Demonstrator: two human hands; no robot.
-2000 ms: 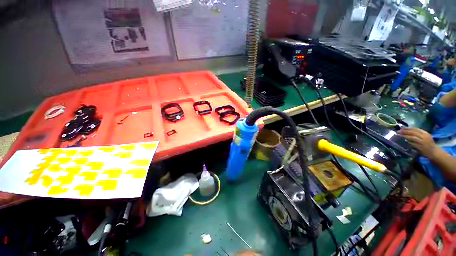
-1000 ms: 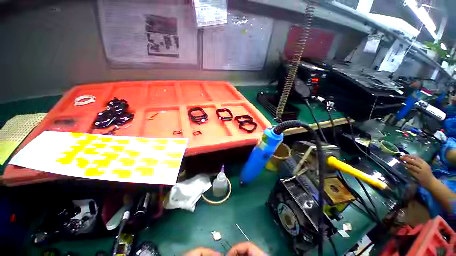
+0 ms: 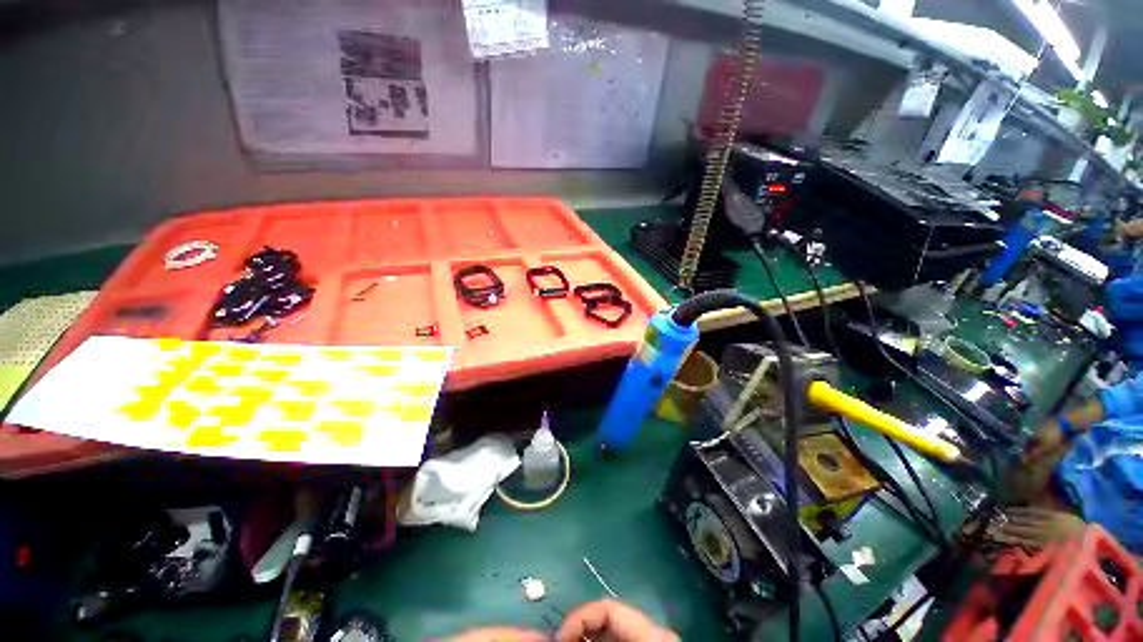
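My right hand [image 3: 617, 622] is at the bottom edge, cut off by it, with its fingertips bent together. My left hand [image 3: 504, 635] is just left of it, only a thin strip of it showing. What the hands hold is hidden below the edge. Thin dark tips [image 3: 550, 616] show between the hands. A thin silver stick [image 3: 600, 577] and a small whitish piece [image 3: 535, 588] lie on the green mat [image 3: 470, 564] just beyond them.
A propped orange-red tray [image 3: 357, 232] holds dark parts, black frames [image 3: 478, 285] and a yellow-patched sheet [image 3: 245, 401]. A bottle [image 3: 542, 459] and white cloth [image 3: 464, 483] stand before it. The blue handle [image 3: 647, 380], yellow handle [image 3: 884, 421], black box [image 3: 721, 520] and another person's arm [image 3: 1047, 439] are right.
Since one second ago the view has shifted slightly and my left hand shows less. Two seconds ago only a sliver of one hand showed. The other person's hand at right has moved lower.
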